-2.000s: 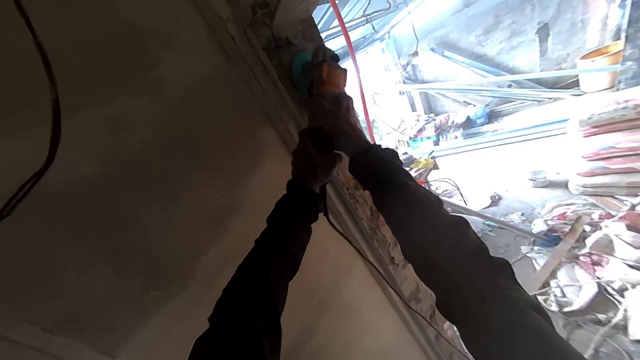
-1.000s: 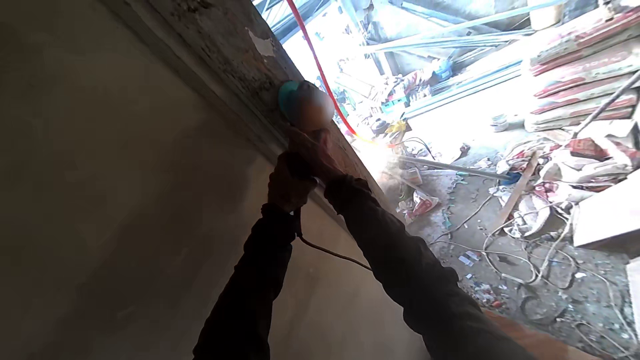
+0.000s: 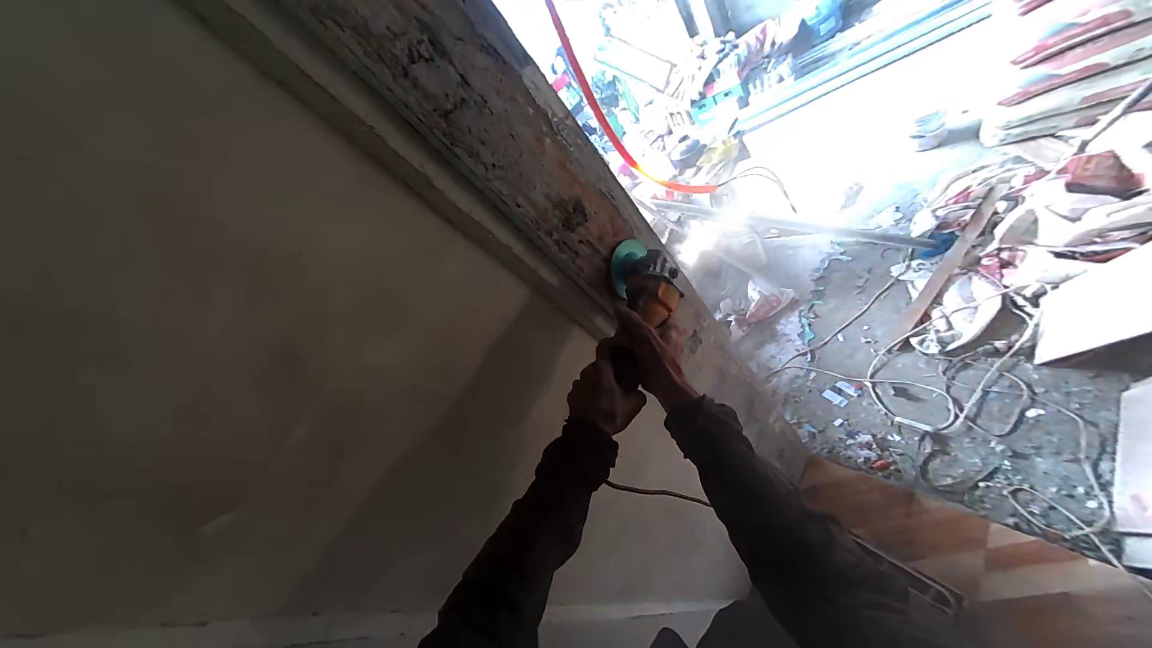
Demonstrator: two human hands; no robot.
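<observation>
An orange and dark angle grinder (image 3: 655, 292) with a teal disc (image 3: 628, 267) is held against the rough masonry edge (image 3: 549, 184) of a wall. My left hand (image 3: 605, 391) is wrapped round the rear of its body. Farther forward, near the grinder's head, my right hand (image 3: 657, 355) grips the body. Both sleeves are dark. A thin power cord (image 3: 657, 492) runs from below my left hand behind my right forearm. The exact contact between disc and wall is hard to make out.
Plastered wall (image 3: 270, 360) fills the left side. A red hose (image 3: 594, 103) hangs beyond the edge. At right lie stacked sacks (image 3: 1071, 72), a wooden plank (image 3: 954, 256), tangled cables (image 3: 972, 405) and a pale board (image 3: 1098, 306). Brown floor tiles (image 3: 900, 513) are at lower right.
Both hands have moved the grinder down along the masonry edge, keeping hold of it. The view has shifted too, with more floor showing at lower right.
</observation>
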